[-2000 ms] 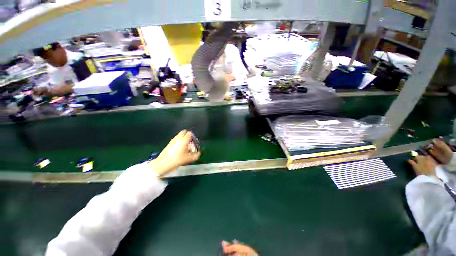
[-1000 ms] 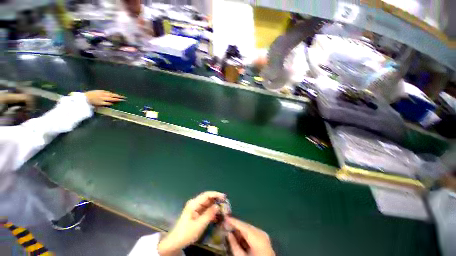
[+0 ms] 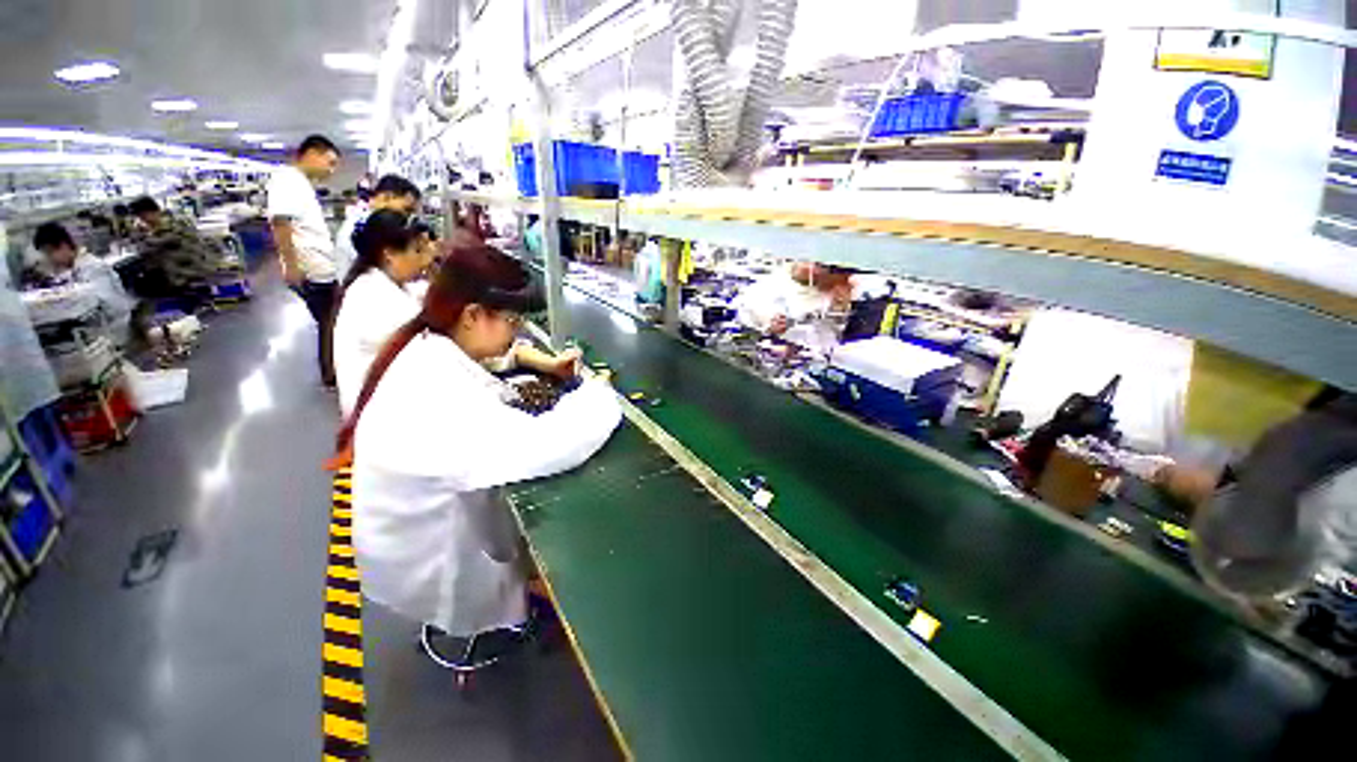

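Observation:
Neither of my hands is in the picture. Nearest in front of me, a small dark-blue unit (image 3: 902,594) lies on the green conveyor belt, with a flat white pouch cell with a yellow edge (image 3: 924,624) beside it. Farther up the belt lies another small dark and white unit (image 3: 759,491). Any wires between cell and housing are too small to tell.
A pale metal rail (image 3: 833,590) separates the belt from the dark green worktop (image 3: 655,596). A person in a white smock (image 3: 447,447) sits at the worktop, arms over it. An overhead shelf (image 3: 953,253) runs above the line. A grey duct (image 3: 1280,491) hangs at right.
The view has swung left and up, along the line. My hands, which held a small unit low in front of me, are out of the picture. The trays have left the view.

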